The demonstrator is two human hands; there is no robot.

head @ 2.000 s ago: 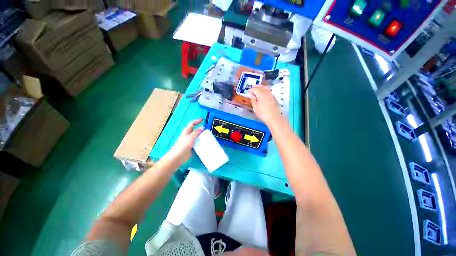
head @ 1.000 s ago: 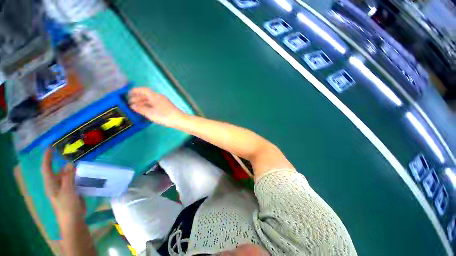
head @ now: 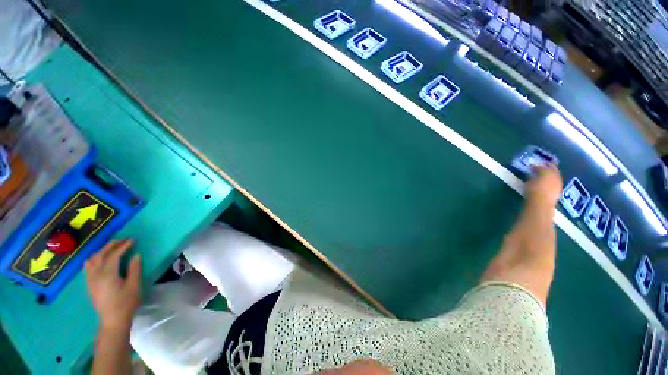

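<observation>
My right hand point(head: 543, 192) is stretched far right over the conveyor belt, its fingers on the near edge of a white housing point(head: 533, 157). The fingertips are partly blurred. My left hand point(head: 113, 282) is empty, with its fingers apart, over the turquoise bench at the front corner of the blue machine base point(head: 132, 196). A red knob point(head: 61, 243) sits between two yellow arrows on the base's front. At the left edge, the orange nest point(head: 26, 174) is cut off, with part of a housing point(head: 4, 165) in it.
The dark green conveyor point(head: 293, 139) runs diagonally with a white line point(head: 410, 106) along it. Several open housings point(head: 439, 92) lie beyond the line, on both sides of my right hand. Strip lights and a rack of small parts point(head: 524, 44) are behind. The bench point(head: 176, 172) is at left.
The view has swung right. My right hand has moved from the machine base out to a housing on the belt. The white piece at my left hand is no longer there.
</observation>
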